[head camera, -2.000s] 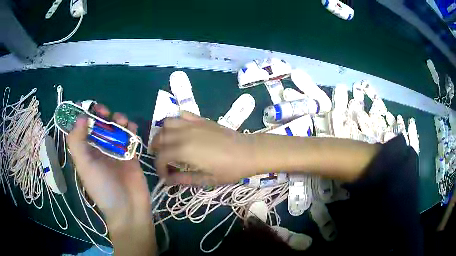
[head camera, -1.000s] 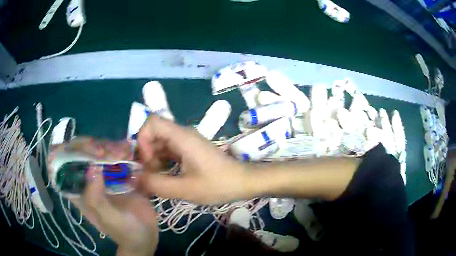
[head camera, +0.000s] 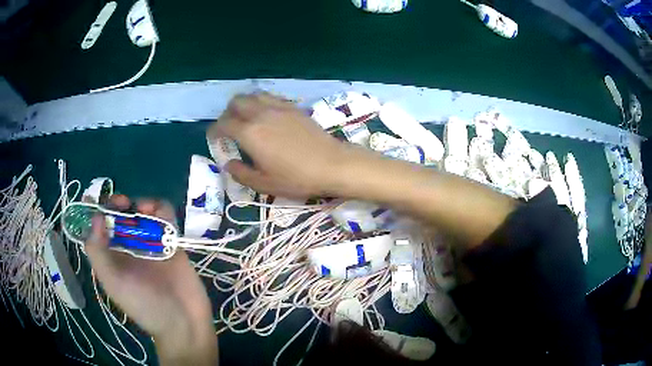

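Note:
My left hand holds an open white bottom housing at the left, open side up. The green circuit board shows at its left end and the blue battery with red wires fills the right half. A pale cord leaves its right end. My right hand is at the centre top, its fingers at the upper end of a loose white back cover; the fingertips are partly hidden, so a grip cannot be told. A white unit with blue marks lies beside the cover.
Tangled cords lie in front, with another bundle at the left edge. White covers are heaped at the right. A pale rail crosses behind, and spaced units lie on the green surface beyond it.
My right hand has left the cord end of the housing and moved up to the loose cover. My left hand still holds the housing, now lying more level. The view has shifted slightly.

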